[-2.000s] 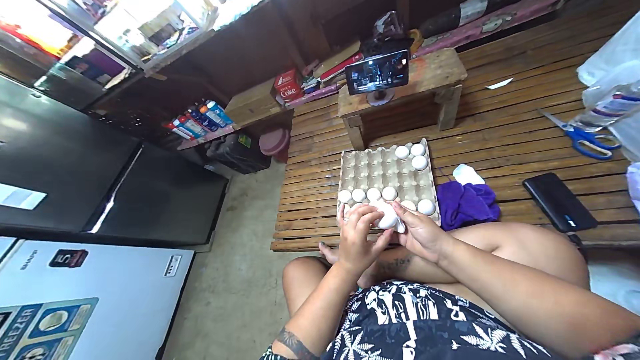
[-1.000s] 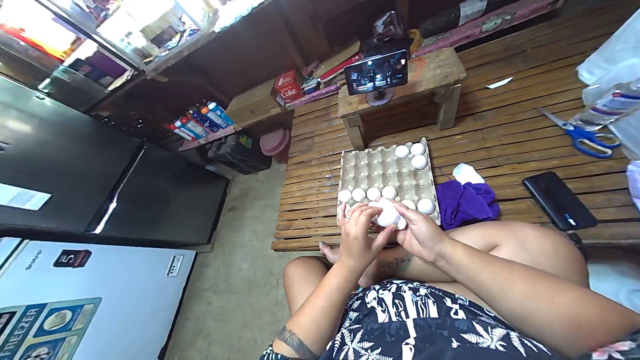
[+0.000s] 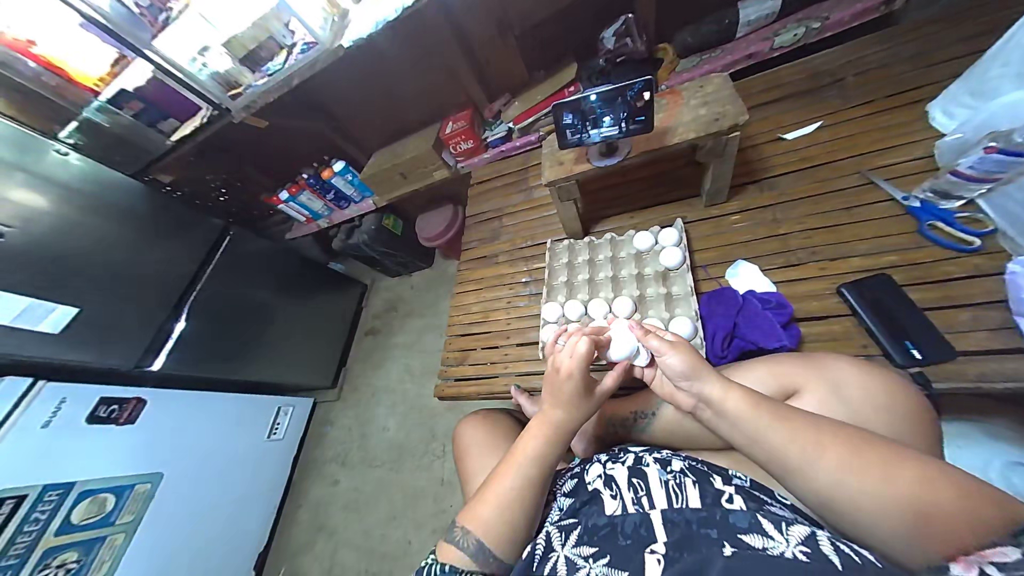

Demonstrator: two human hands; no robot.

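Observation:
Over the near edge of a cardboard egg tray (image 3: 588, 276), my left hand (image 3: 574, 372) holds a white egg (image 3: 622, 342) with its fingertips. My right hand (image 3: 674, 364) is at the egg's other side and grips a small white cloth or tissue (image 3: 640, 354) against it. Several white eggs (image 3: 598, 309) sit in the tray's near rows, partly hidden by my hands, and more (image 3: 670, 258) are at its far right corner. A purple cloth (image 3: 748, 324) lies right of the tray, with a white piece (image 3: 750, 277) behind it.
The slatted bamboo platform (image 3: 496, 280) carries a small wooden bench (image 3: 680, 120) with a phone (image 3: 604, 114) on a stand. To the right lie a black power bank or phone (image 3: 896, 320), blue-handled scissors (image 3: 948, 224) and a plastic bottle (image 3: 980, 170). A white freezer (image 3: 200, 448) stands at left.
My fingers have shifted a little around the egg, and its turned position differs slightly. The eggs in the tray have not plainly moved.

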